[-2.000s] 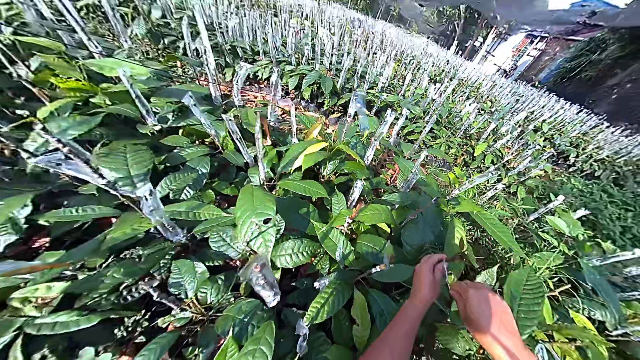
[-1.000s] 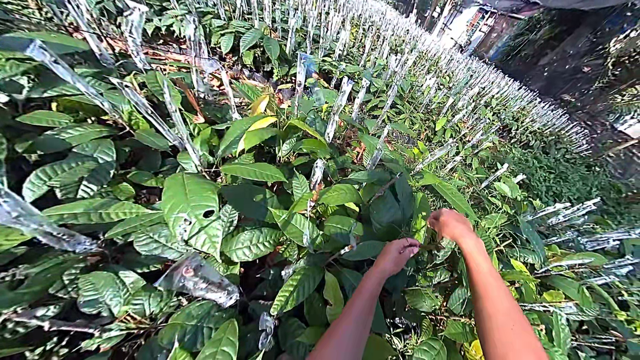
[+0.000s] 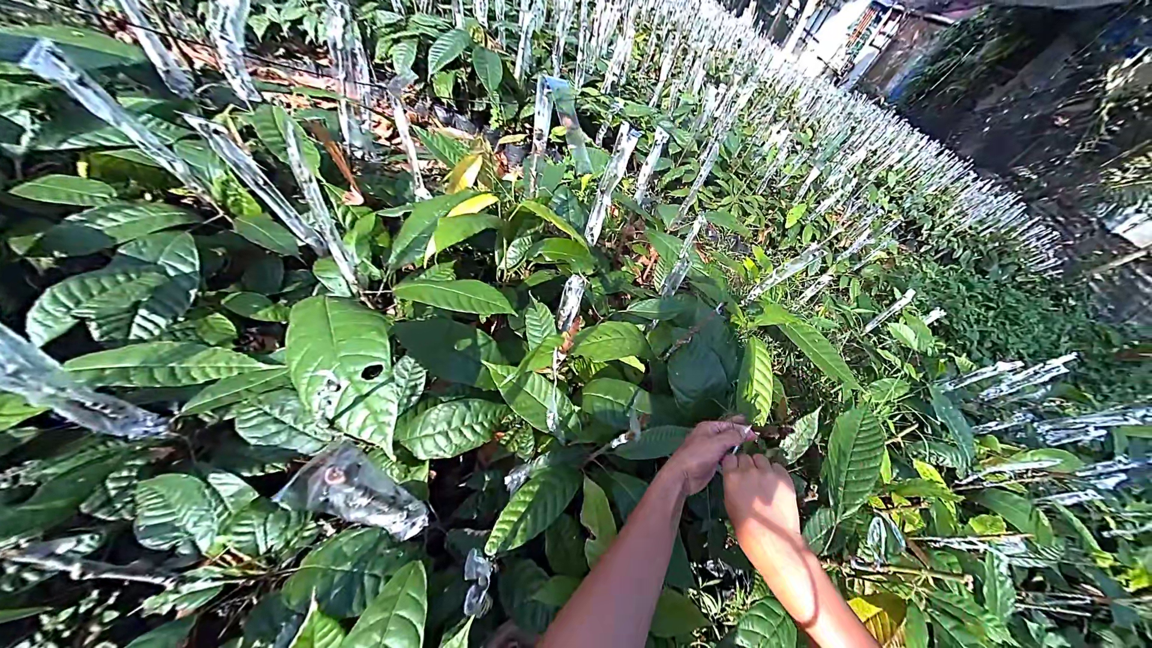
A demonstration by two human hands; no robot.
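My left hand (image 3: 706,456) and my right hand (image 3: 758,486) are close together among green leaves in the lower right of the head view. The fingertips of both pinch at a small, thin, whitish thing between them; what it is cannot be made out. A yellow-green leaf (image 3: 757,380) stands just above my hands, and a broad ribbed leaf (image 3: 855,456) lies to their right. Left of them a clear plastic sleeve (image 3: 569,304) stands upright on a young plant's stem. The stem at my fingers is mostly hidden by leaves and hands.
Dense rows of seedlings with plastic-sleeved tops (image 3: 612,184) stretch away to the upper right. A loose clear plastic bag (image 3: 355,490) hangs over leaves at the lower left. More sleeves (image 3: 1017,378) lean in from the right. Beyond the rows are a dark path and a building (image 3: 850,40).
My hands were apart one second ago, the right one higher among the leaves; now they are together, fingertips nearly touching.
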